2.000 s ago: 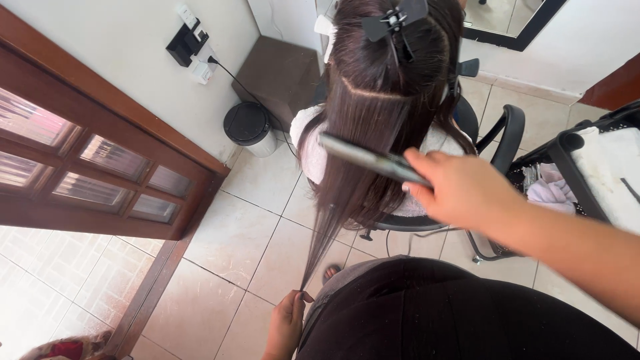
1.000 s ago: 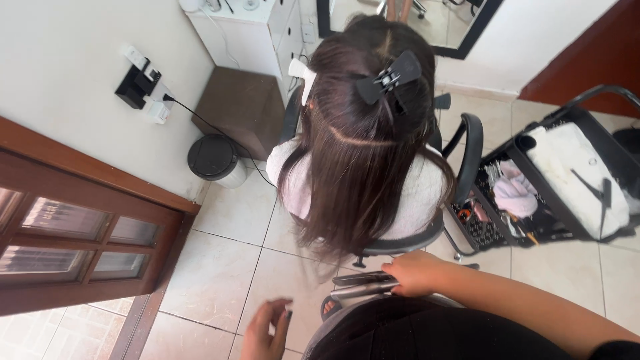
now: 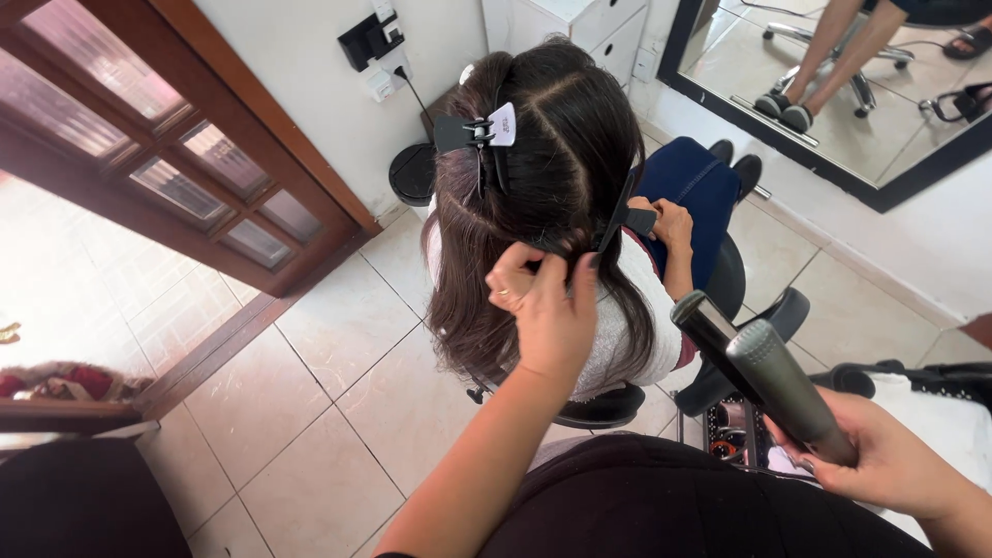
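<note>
A seated person's long dark hair (image 3: 473, 302) hangs over a light towel (image 3: 647, 306). My left hand (image 3: 546, 298) is at the back of the head, fingers bent against the hair beside a black hair clip (image 3: 618, 217); whether it pinches a strand or the clip, I cannot tell. Another clip, black with a pale side (image 3: 477, 128), holds hair at the crown, where parting lines show. At the lower right my right hand (image 3: 868, 457) grips a hair straightener (image 3: 790, 387) by its body, its plates slightly apart and away from the hair.
The chair's black armrest (image 3: 775, 333) is near the straightener. A trolley with a white towel (image 3: 922, 418) stands at the right. A framed mirror (image 3: 883, 186) leans at the upper right. At the left are a wooden glazed door (image 3: 256, 170) and a black-lidded bin (image 3: 411, 174).
My left hand has risen from below the hair to the back of the head. My right hand, with the straightener, has moved right. The view has shifted over the person's right side.
</note>
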